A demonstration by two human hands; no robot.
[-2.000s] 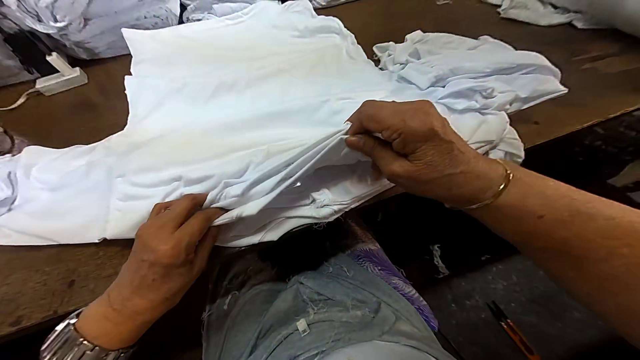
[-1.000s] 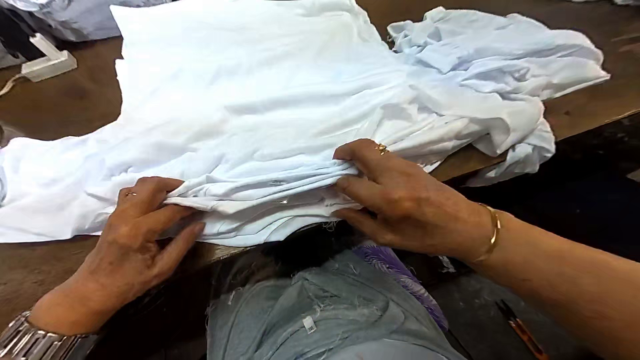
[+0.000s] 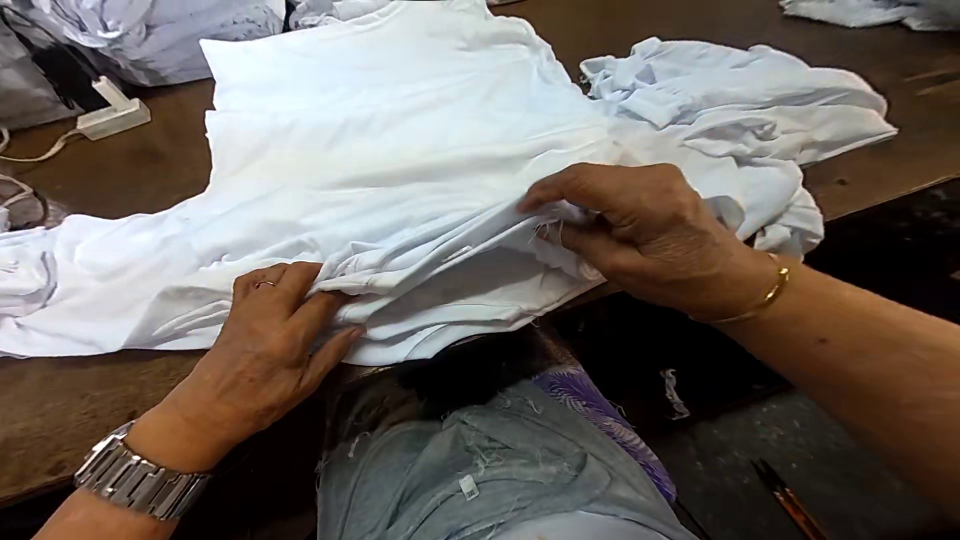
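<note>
A white cloth garment [image 3: 390,142] lies spread over the wooden table, its near edge gathered in folds. My left hand [image 3: 274,341], with a ring and a metal watch, pinches the folds at the near edge, left of the middle. Between thumb and fingers of my right hand [image 3: 637,232], which wears a gold bangle, a raised seam edge with loose threads is held. The fabric gapes between the two hands and shows an inner layer. Crumpled white cloth [image 3: 750,97] is bunched to the right, beyond my right hand.
A white plastic device [image 3: 112,118] with a cord sits at the left of the wooden table [image 3: 82,405]. White cloth bundles [image 3: 172,37] are piled behind it; more cloth [image 3: 870,11] is at the far right. Below, grey cloth [image 3: 480,465] covers my lap, and a slim pointed tool [image 3: 787,499] shows at lower right.
My right hand has lifted the garment's edge, and the folds between my hands have spread apart since a second ago. My left hand stays at the near edge.
</note>
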